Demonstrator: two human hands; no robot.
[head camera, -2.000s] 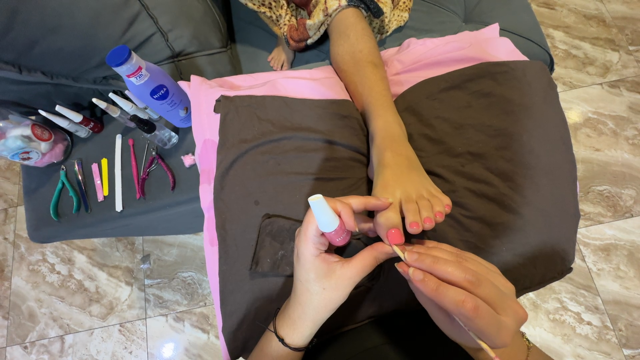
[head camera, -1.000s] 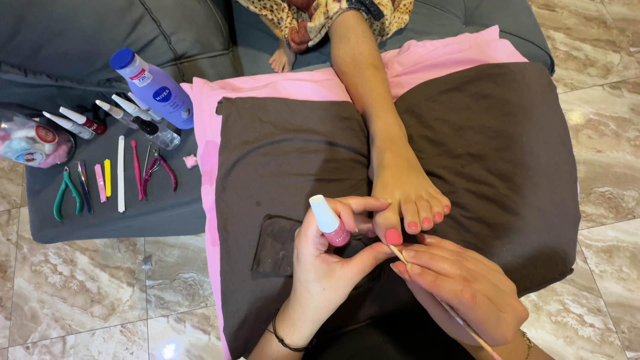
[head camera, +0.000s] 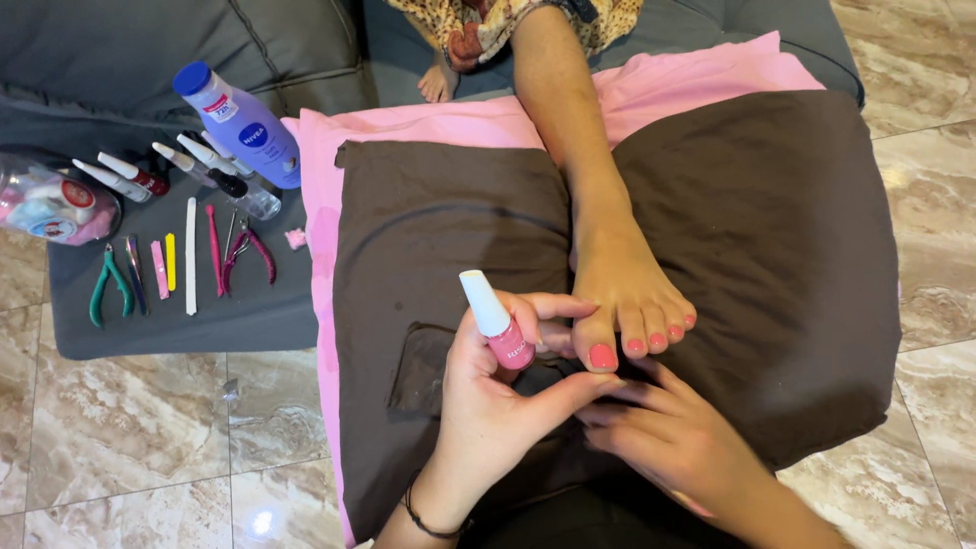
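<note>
My left hand (head camera: 488, 404) holds a pink nail polish bottle (head camera: 509, 345) with a white cap, tilted between its fingers. Its index finger reaches the base of the big toe, and its thumb lies just below the toe's tip. The bare foot (head camera: 621, 252) of another person rests on a dark cushion (head camera: 450, 183), its toenails coated coral pink. Just below the toes is my right hand (head camera: 679, 435), fingers curled and fingertips partly hidden by my left thumb. A small pale pink sliver shows under its palm; whether this is the thin stick cannot be told.
On the grey seat (head camera: 175, 335) at left lie green-handled nippers (head camera: 110, 286), a white nail file (head camera: 191, 255), a pink tool (head camera: 213, 252) and magenta-handled nippers (head camera: 252, 252). Behind them stand a lotion bottle (head camera: 244, 130), several polish bottles and a container of cotton balls (head camera: 57, 198). Pink cloth (head camera: 324, 305) edges the cushion.
My right hand has drawn its fingertips away from the big toenail to below the toes and turned. The thin stick, seen at the nail before, no longer shows there. My left hand keeps the polish bottle.
</note>
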